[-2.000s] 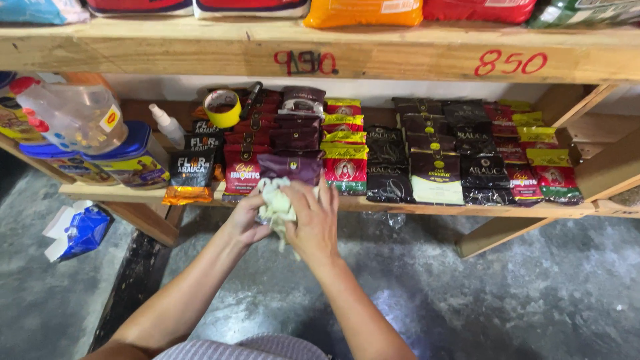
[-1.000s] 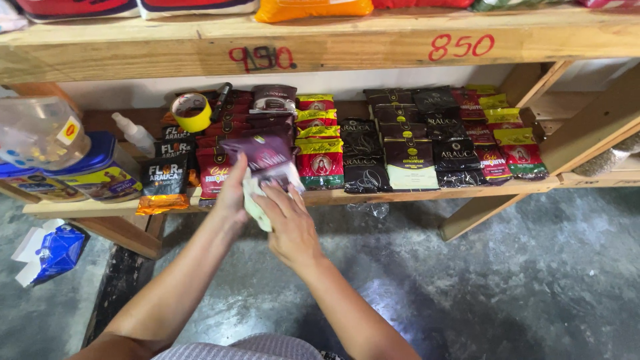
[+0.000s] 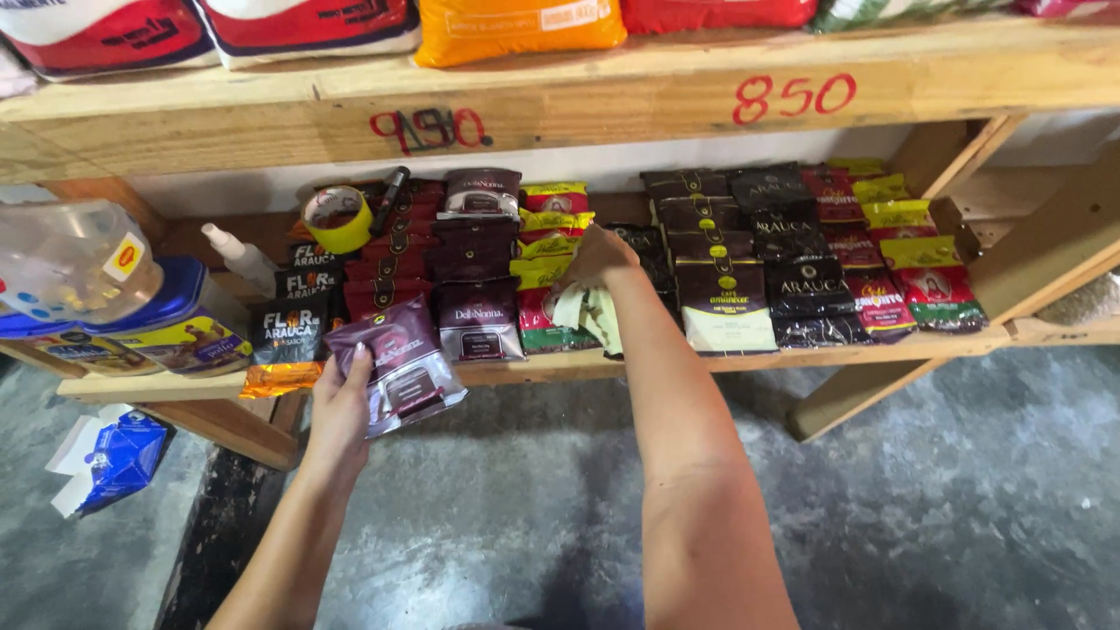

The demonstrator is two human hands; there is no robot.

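My left hand grips a purple coffee packet by its left edge, in front of the lower shelf and tilted. Over the shelf's middle, my right hand holds a crumpled pale cloth against the yellow, red and green packets and beside black ones. Its fingertips are partly hidden. Another purple packet lies at the front of its row, between the two hands. Dark brown and cream packets lie to the right of my right hand, with black packets beyond them.
Yellow tape, a black marker and a spray bottle are at the left, near blue-lidded tubs and a clear plastic container. The wooden upper shelf overhangs the packets. A blue and white wrapper lies on the floor.
Both hands were together at the purple packet with the cloth one second ago. Now they are apart: my left hand keeps the packet, and my right hand has moved right with the cloth.
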